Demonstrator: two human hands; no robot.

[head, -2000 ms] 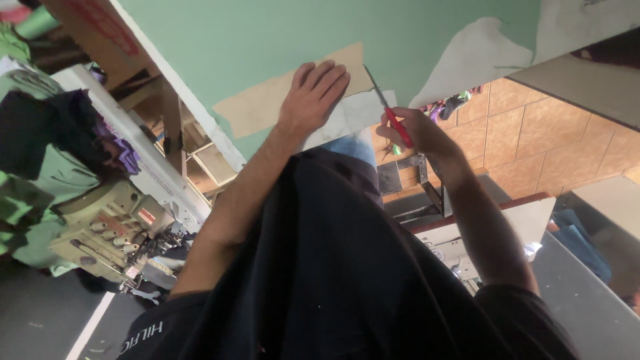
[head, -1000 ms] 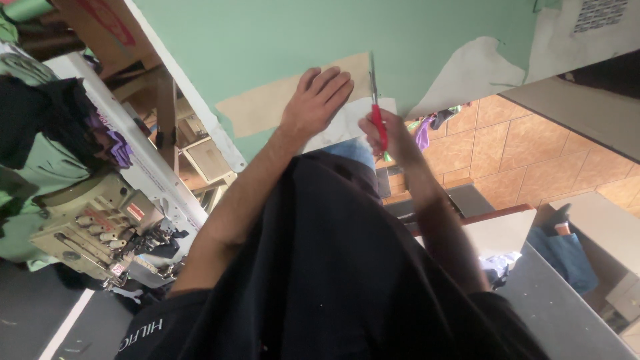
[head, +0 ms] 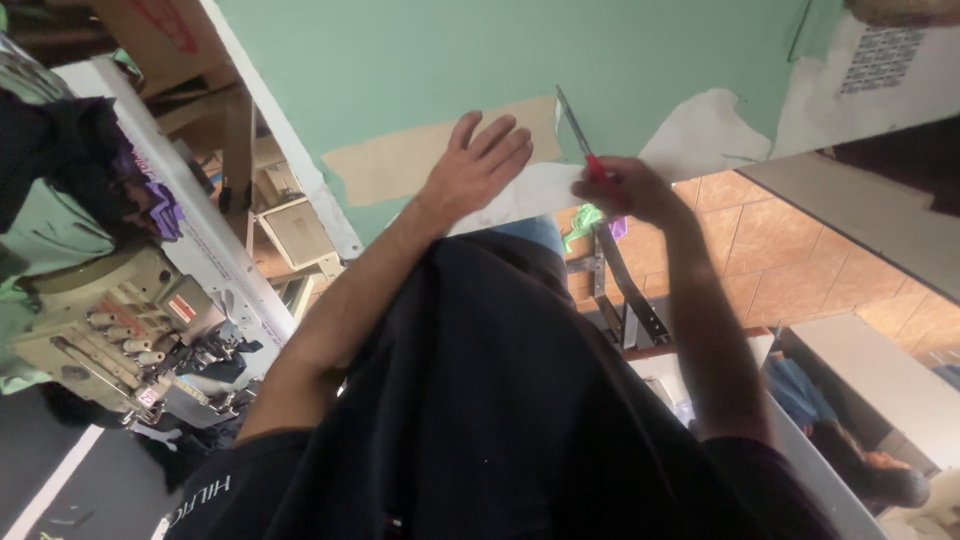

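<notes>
Green fabric covers much of the table in front of me. A tan, roughly rectangular pattern piece rests on it. My left hand lies flat over the right part of that piece, fingers spread. In my right hand is a pair of red-handled scissors, with the blades pointing up and away beside the piece's right end. Whether the blades touch the fabric I cannot tell. A pale area with a curved edge shows between the hands, along the table's near side.
To the left stands an industrial sewing machine, with dark and green cloth heaped behind it. Black metal supports rise under the table's near edge. Another person is partly visible at the lower right, near a pale panel.
My left hand stays on the tan piece. My right hand and the scissors have shifted; the blades lay against the piece's right edge a second ago and now tilt away from it.
</notes>
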